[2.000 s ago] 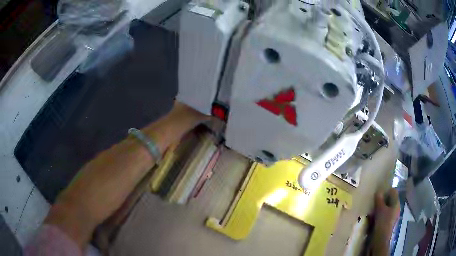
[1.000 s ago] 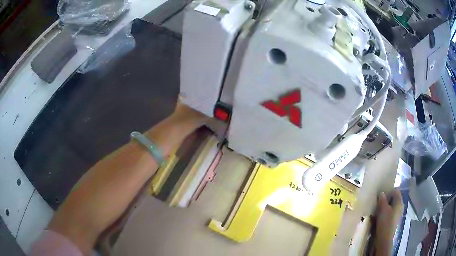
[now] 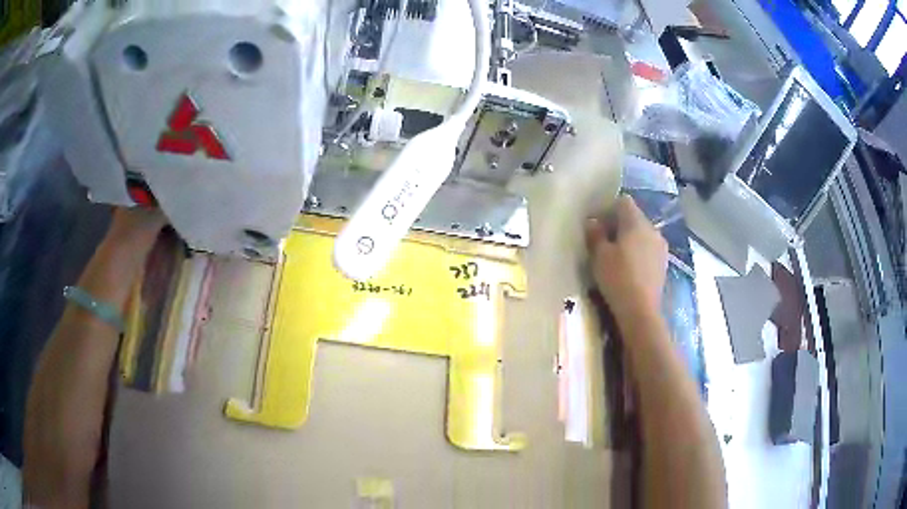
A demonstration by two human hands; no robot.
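Observation:
The beige-grey main panel (image 3: 418,477) lies flat under the yellow clamp template (image 3: 388,323), a U-shaped plate with black handwritten numbers. The white machine head (image 3: 204,89) with a red logo stands over its upper left. My left hand (image 3: 139,234) is at the panel's left side by the red button; its fingers are mostly hidden by the head. My right hand (image 3: 629,258) is at the panel's right edge with fingers bent; whether they pinch the edge is unclear. A small pale yellow tape mark (image 3: 375,488) lies on the panel below the template.
A white LED lamp (image 3: 398,199) hangs over the template. Narrow positioning strips (image 3: 575,373) show right of the template, with more at left. A dark screen (image 3: 796,149), crumpled clear plastic (image 3: 706,99) and grey and brown pieces (image 3: 746,313) are at the right.
The view has swung right, so the machine head sits farther left and more of the right table shows. My right hand is now farther up along the panel's right edge. My left hand remains by the head.

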